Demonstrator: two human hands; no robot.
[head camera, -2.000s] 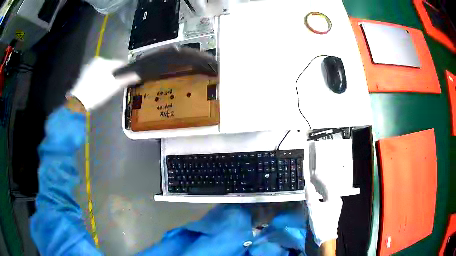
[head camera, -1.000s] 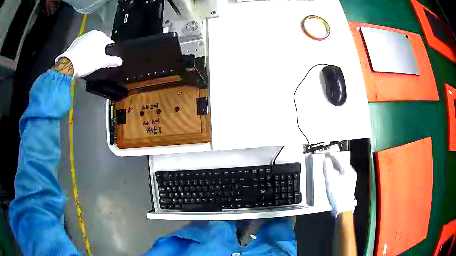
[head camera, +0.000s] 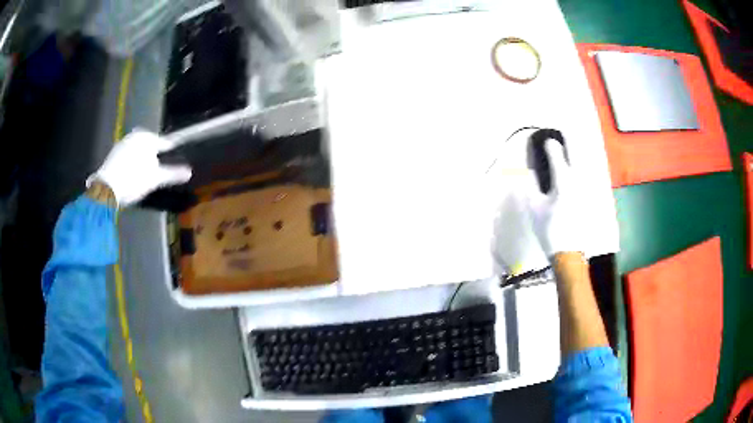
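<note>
My left hand (head camera: 139, 168), in a white glove, holds the left end of the black fixture lid (head camera: 239, 157), which stands tilted and blurred behind the brown fixture board (head camera: 256, 240). The board has handwritten black marks, round holes and black side blocks, and no unit lies on it. My right hand (head camera: 541, 202), gloved in white and blurred against the white tabletop (head camera: 413, 165), lies over the near part of the black computer mouse (head camera: 545, 157). How firmly its fingers close on the mouse is hard to tell.
A black keyboard (head camera: 371, 351) sits on the pull-out tray (head camera: 380, 401). A yellow-red ring (head camera: 517, 60) lies on the tabletop. At right, a silver unit (head camera: 648, 91) rests on an orange mat (head camera: 615, 161), with another mat (head camera: 677, 330) nearer. A black base plate (head camera: 206, 70) is behind the fixture.
My right hand has moved from the right end of the keyboard tray forward onto the mouse. My left hand still holds the lid, now slightly lower in view. The whole view has shifted.
</note>
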